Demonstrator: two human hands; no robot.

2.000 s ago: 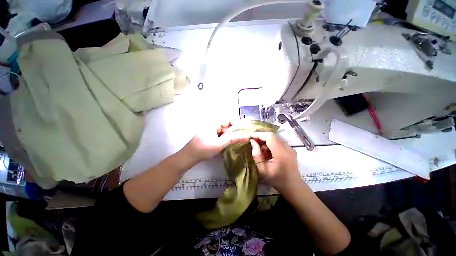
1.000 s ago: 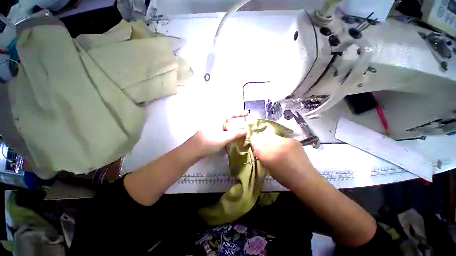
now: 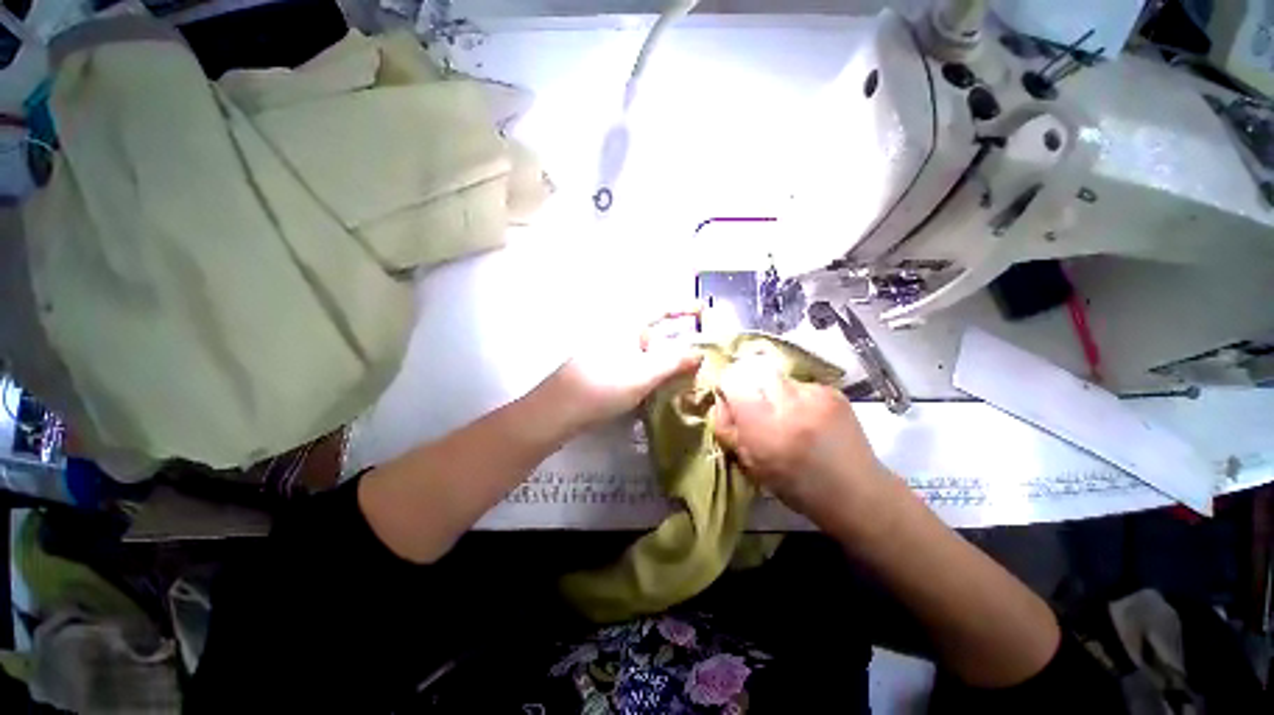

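An olive garment piece is bunched between my hands in front of the needle plate and hangs over the table's front edge to my lap. My left hand holds its upper left edge; the bright light washes out the fingers. My right hand grips the bunched cloth from the right, with the fingertips partly hidden in the folds. The presser foot and needle are just behind the cloth, apart from it. Small dark metal thread snips lie right of the cloth.
The white sewing machine fills the upper right. A pale green fabric pile lies at left. A white strip, a red pen and a dark flat object lie at right. A white tube arches behind. A printed scale runs along the front edge.
The view has shifted slightly. Since the oldest frame my right hand has turned over, back of the hand upward, and closed on the cloth near the top. My left hand stays at the cloth's upper left.
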